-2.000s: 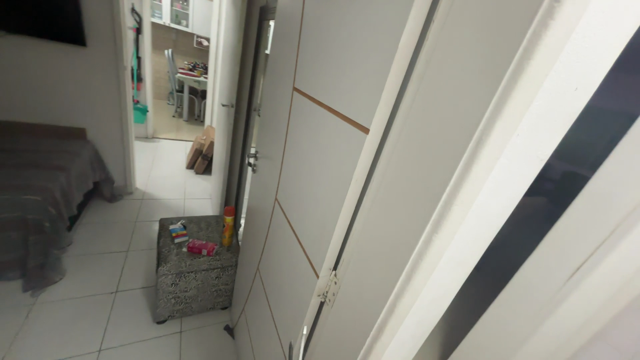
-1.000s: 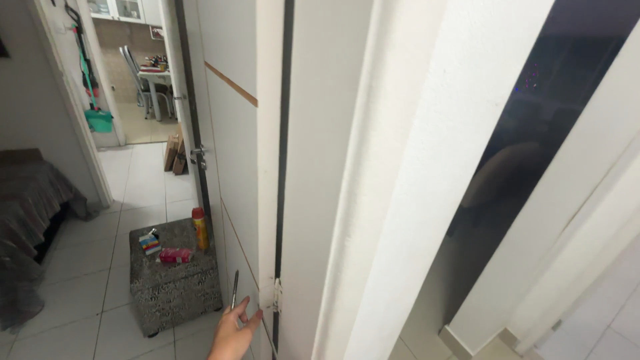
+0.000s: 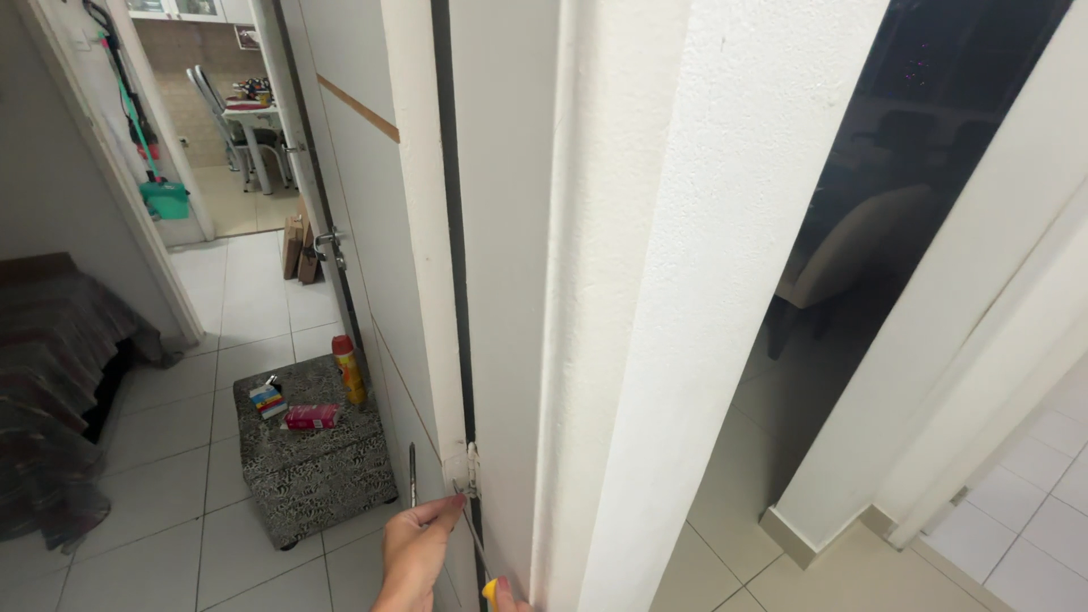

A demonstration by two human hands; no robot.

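Beside a painted metal hinge (image 3: 472,469) at the edge of a pale door (image 3: 374,306), my left hand (image 3: 416,544) has its thumb and finger pinched together. A thin dark metal rod (image 3: 412,476) rises from behind its knuckles and seems held in that hand. My right hand (image 3: 510,602), mostly cut off by the bottom edge, grips a yellow-handled screwdriver (image 3: 490,591). Its slim shaft slants up along the door gap toward the left fingertips. Whether the tip meets a screw is hidden by the fingers.
Left of the door stands a patterned ottoman (image 3: 314,467) bearing a spray can (image 3: 348,370), a pink box (image 3: 311,416) and a small multicoloured box (image 3: 269,399). A covered bed (image 3: 51,382) is at far left. A white wall edge (image 3: 671,306) rises at right.
My left hand, first seen one second ago below the hinge, is now up against its lower end. My right hand and the yellow-handled screwdriver have come into view. The view has swung right.
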